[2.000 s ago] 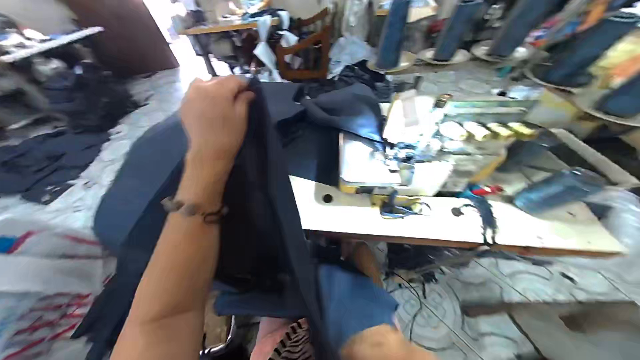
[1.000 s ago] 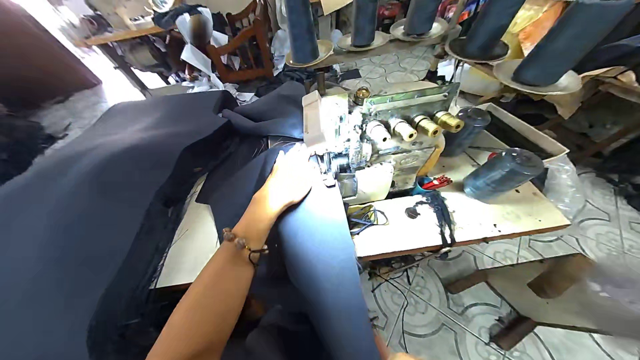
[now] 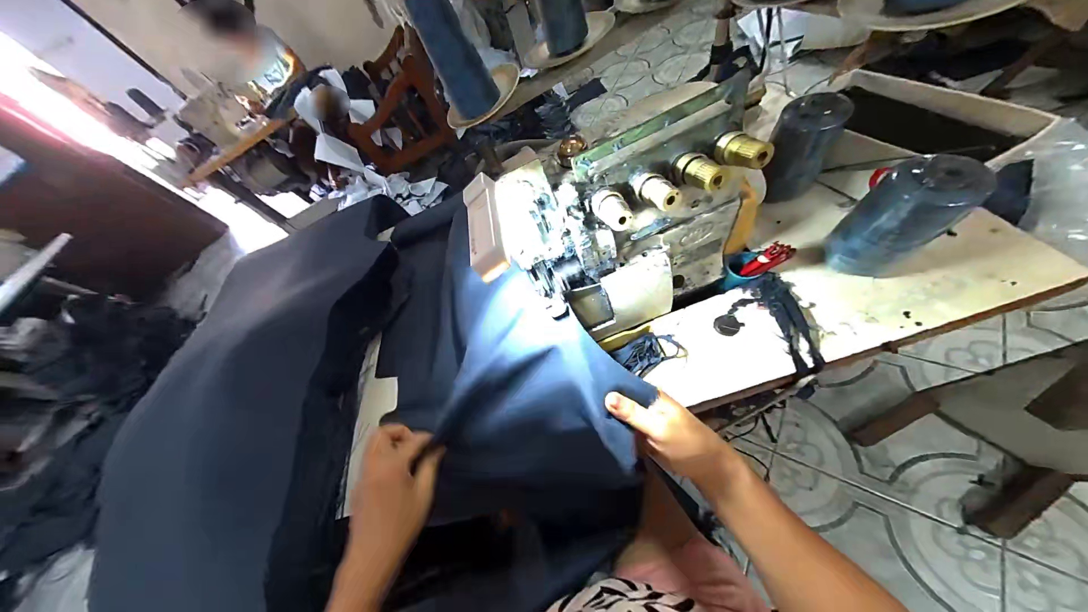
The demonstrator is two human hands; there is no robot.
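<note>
A navy fabric piece lies in front of an overlock sewing machine, its far edge at the lit needle and presser foot area. My left hand pinches the near left part of this fabric. On its right edge, my right hand grips with the thumb on top. The cloth is stretched between both hands. A large stack of dark navy fabric spreads over the left side of the table.
Thread cones stand behind the machine. On the white tabletop are a blue cup with red-handled tools, a thread-wound cone and dark thread scraps. A wooden stool is at right. Another person sits far back left.
My left hand has moved back from beside the presser foot toward my body. My right hand, mostly out of sight a second ago, now shows on the cloth's right edge.
</note>
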